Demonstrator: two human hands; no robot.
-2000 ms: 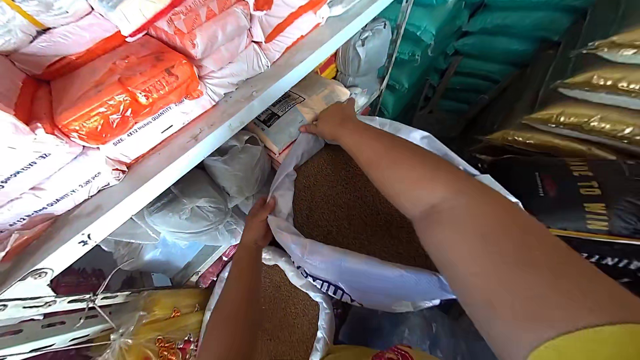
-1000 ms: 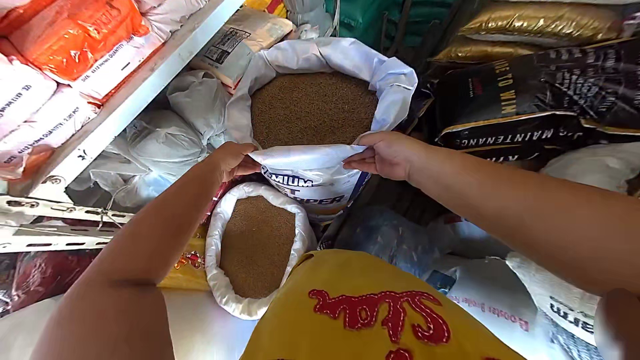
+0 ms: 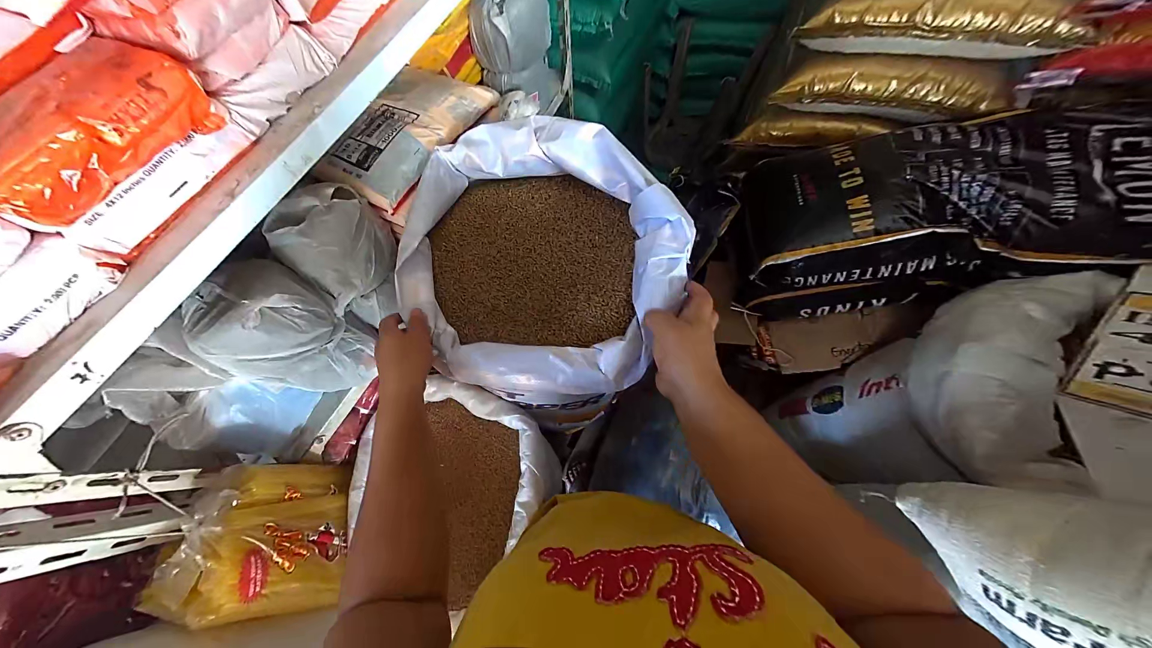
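Observation:
An open white woven sack [image 3: 661, 243] with its rim rolled outward stands in the middle of the view, holding small brown pellets [image 3: 535, 261]. My left hand [image 3: 405, 346] grips the rolled rim at its lower left. On the lower right side of the same rim, my right hand [image 3: 682, 337] is closed around the folded edge. A second open white sack [image 3: 535, 450] of finer-looking brown pellets stands nearer my body, partly hidden behind my left forearm. Printing on the front of the first sack is partly covered by its fold.
A white metal shelf edge [image 3: 225, 193] slants along the left, with orange and white packs [image 3: 108, 135] above. Grey plastic bundles [image 3: 270, 315] lie beneath it. Black printed bags [image 3: 900, 198] and gold bags [image 3: 891, 85] are stacked right. White sacks [image 3: 1035, 540] stand lower right.
My hands have moved from the sack's near edge to its left and right sides. Two seconds ago my right hand was at the far side of the rim. The rim now looks rolled rounder.

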